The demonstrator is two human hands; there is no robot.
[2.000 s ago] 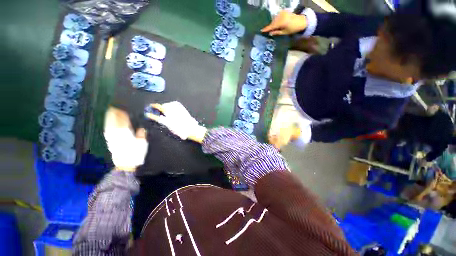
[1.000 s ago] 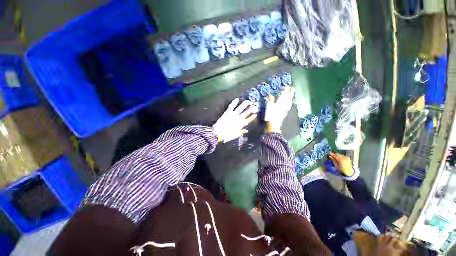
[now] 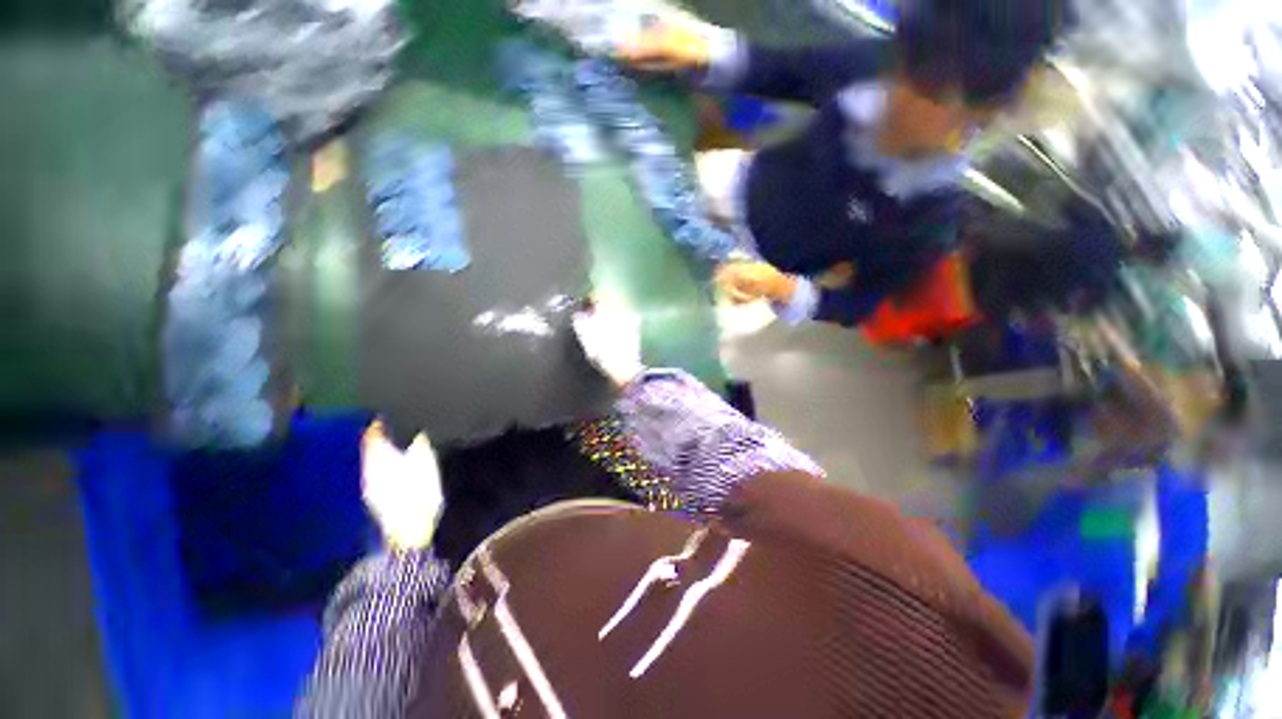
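The view is blurred. A dark board (image 3: 471, 337) lies in front of me, with a whitish patch near its right side. A short row of light-blue flower-trimmed pieces (image 3: 418, 207) lies at its far left. My left hand (image 3: 402, 485), in a white glove, is at or just off the board's near left corner. My right hand (image 3: 607, 340), also gloved, is at the board's right edge. Blur hides whether either hand grips the board. No piece shows in either hand.
A long row of pieces (image 3: 222, 302) lies left, more (image 3: 640, 141) at far right. A clear plastic bag (image 3: 281, 56) and yellow stick (image 3: 328, 166) are beyond. A blue crate (image 3: 120, 562) stands lower left, a dotted small-parts tray (image 3: 626, 464) near right. A person (image 3: 830, 197) works right.
The view has swung back from the left-hand crates toward the person. My hands have left the pieces and moved apart to the board's sides. The row on the board is longer than two seconds ago.
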